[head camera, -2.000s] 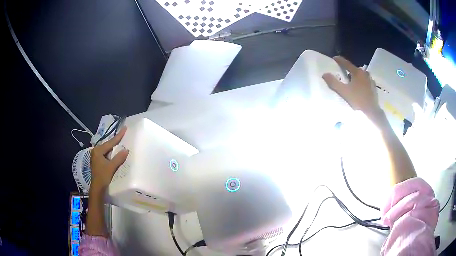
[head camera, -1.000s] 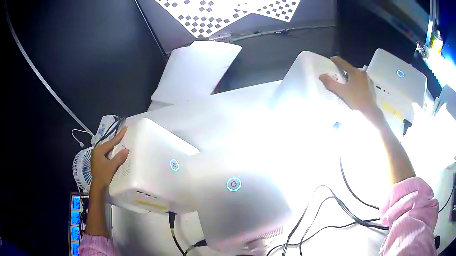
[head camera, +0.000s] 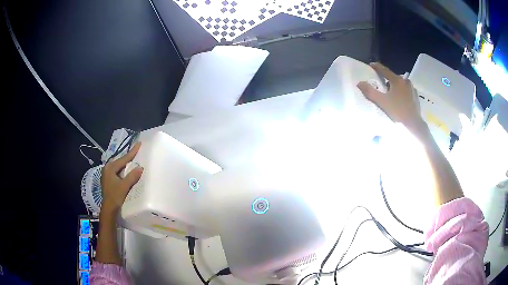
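Note:
A white rounded projector (head camera: 167, 189) with a glowing blue ring and yellow label stands at the left. My left hand (head camera: 120, 175) rests on its left side, thumb and fingers spread against the casing. A second projector (head camera: 273, 228) stands beside it, nearer me, its ring lit. Another white projector (head camera: 340, 83) stands at the upper right, partly lost in glare. My right hand (head camera: 392, 94) is on its right side, thumb and fingers at a small round part. A fourth projector (head camera: 445, 83) with a lit ring stands further right. Whether either hand bears any weight cannot be told.
A white board (head camera: 217, 78) leans behind the projectors. A small white fan (head camera: 92, 189) and blue displays (head camera: 85, 245) are at the left edge. Black cables (head camera: 384, 236) lie on the white table at front right. A projected checkerboard pattern (head camera: 228, 19) shows at the top.
The right-hand projector and the fingers of my right hand have shifted very slightly. My left hand and the other projectors stay in place.

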